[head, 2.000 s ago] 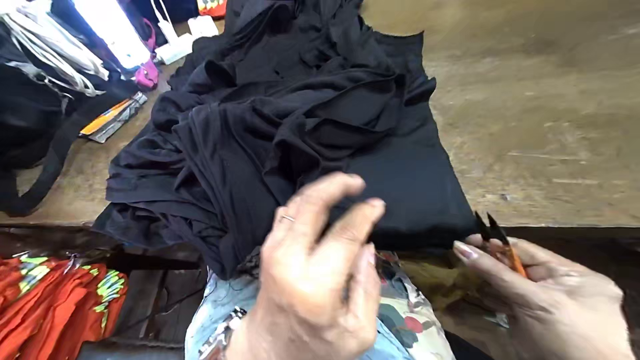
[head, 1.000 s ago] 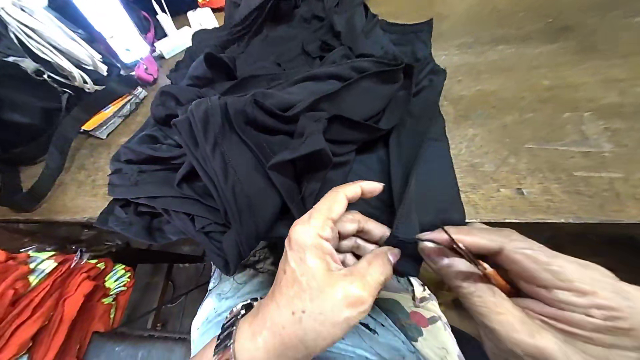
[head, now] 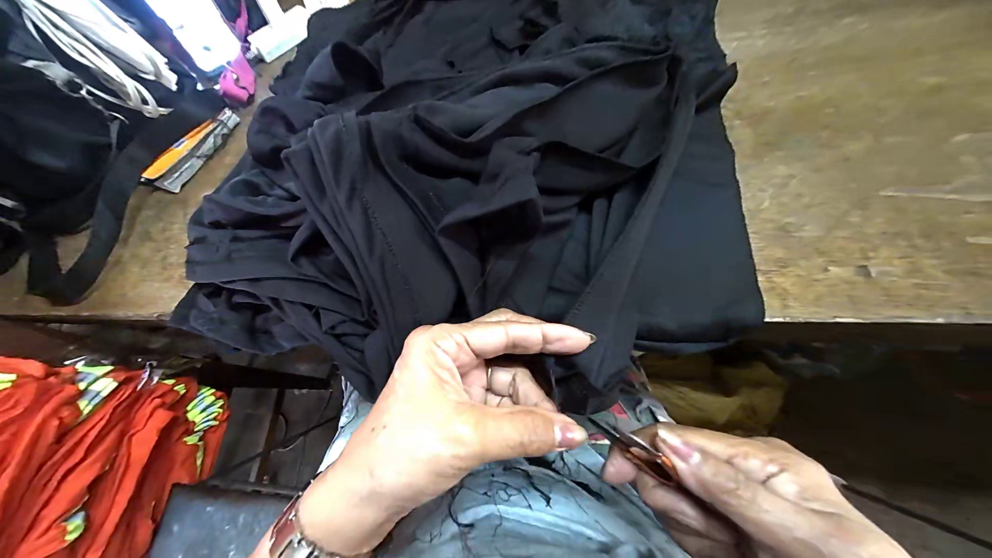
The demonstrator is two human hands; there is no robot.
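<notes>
Black fabric (head: 434, 194) with stitched seams lies bunched on the wooden table and hangs over its front edge. One stitched strip runs down to my left hand (head: 473, 403), whose curled fingers appear to grip its lower end; the exact contact is hidden. The thumb and index finger of that hand are apart, and a ring and a wristwatch are on it. Just right of the strip's end, my right hand (head: 728, 480) holds small thread snips (head: 639, 453) with orange on the handle, their dark tips pointing up and left. Loose dark threads (head: 535, 484) lie on the light blue cloth over my lap.
A black bag (head: 54, 147) with a strap, white cords (head: 108, 54), an orange and grey packet (head: 190, 151) and a pink item (head: 237, 80) are at the upper left. Orange garments (head: 70, 457) with yellow-green pieces hang lower left. The wooden table (head: 860, 170) extends right.
The black strip beside my left hand now runs diagonally from higher up the pile. My hands came together at the fabric's edge after the first frame, the snips staying in my right hand.
</notes>
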